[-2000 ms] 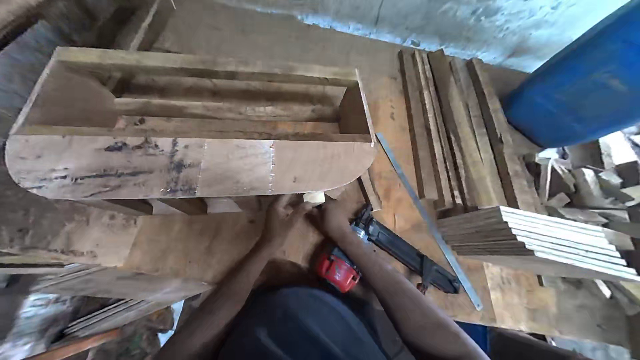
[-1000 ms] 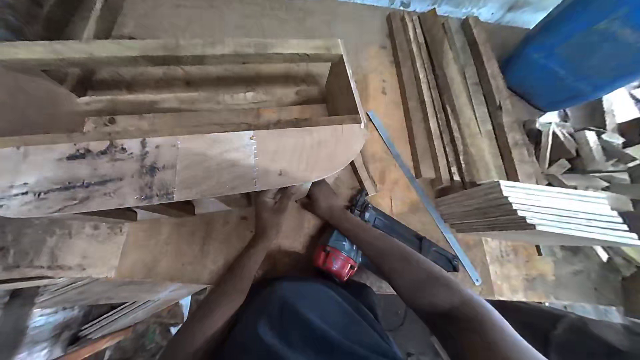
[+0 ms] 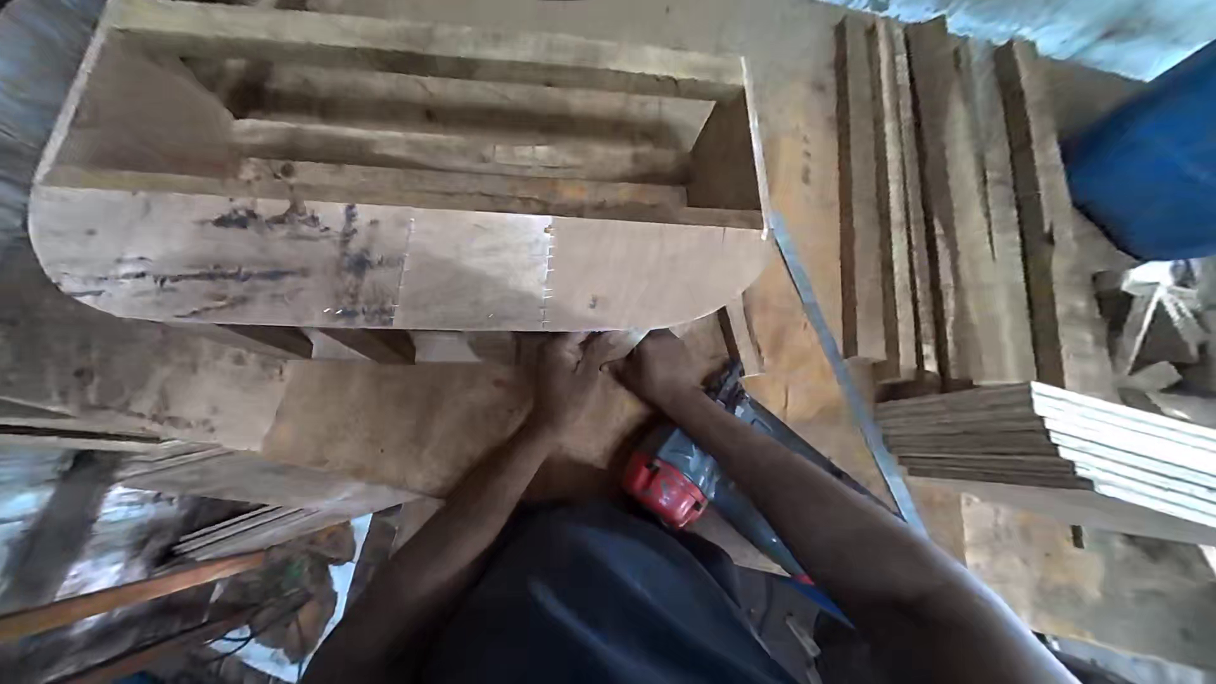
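Observation:
A wooden frame with a rounded plywood side panel (image 3: 475,271) stands on the bench. My left hand (image 3: 568,366) and my right hand (image 3: 660,366) are close together at the panel's lower edge, right of its middle. A small pale piece (image 3: 622,340) shows between them, and the frame partly hides the fingers. The left hand's fingers are bent near it; whether they grip it is not plain. My right hand touches or holds the same piece, its fingertips hidden. A red and grey nail gun (image 3: 670,484) lies under my right forearm.
A metal straightedge (image 3: 836,351) lies on the bench right of the frame. Beyond it are long wooden boards (image 3: 978,218) and a stack of thin plywood sheets (image 3: 988,432). A blue barrel (image 3: 1154,166) stands at the right. A short wood strip (image 3: 744,337) lies beside the frame's corner.
Two seconds ago a pale block showed more plainly between my hands; now the hands and the frame cover most of it. Both hands have stayed at the panel's lower edge.

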